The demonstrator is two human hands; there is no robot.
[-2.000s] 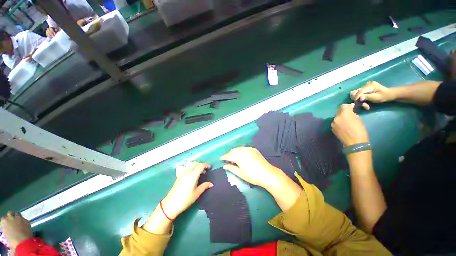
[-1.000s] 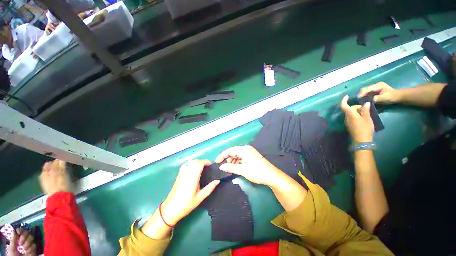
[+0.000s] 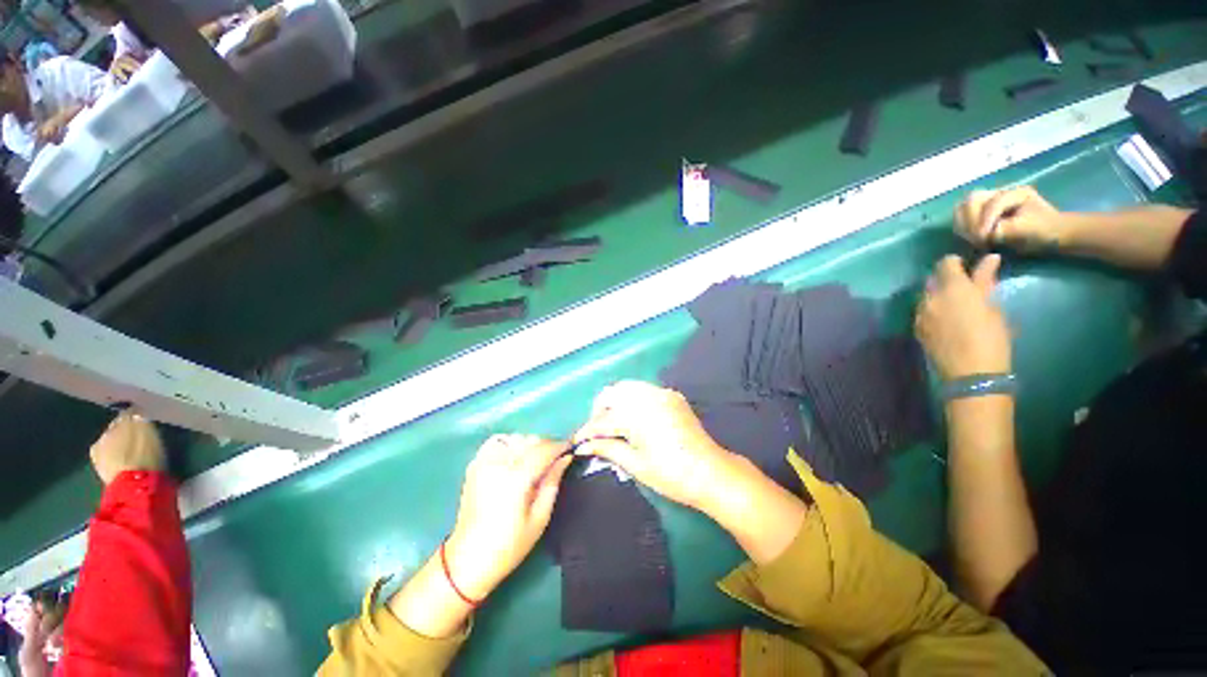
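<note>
My left hand [image 3: 510, 496] and my right hand [image 3: 649, 437] meet above the bench. Their fingertips pinch a narrow black piece [image 3: 575, 450] between them, mostly hidden by the fingers. Below my hands a small fanned stack of black blanks [image 3: 616, 562] lies on the green bench in front of me. A larger loose pile of black blanks [image 3: 807, 377] lies to the right, just beyond my right forearm.
A white rail [image 3: 530, 351] edges the bench. Beyond it the green belt [image 3: 635, 284] carries black strips and a white-and-red card [image 3: 695, 193]. A slanting white post [image 3: 159, 384] stands left. A red-sleeved arm [image 3: 133, 569] reaches the rail at left; another person's hands [image 3: 964, 318] work at right.
My hands have closed together; the blank, spread between them a second ago, now shows as a narrow edge. Belt items have shifted slightly left. The neighbour's black strip at right is now mostly hidden.
</note>
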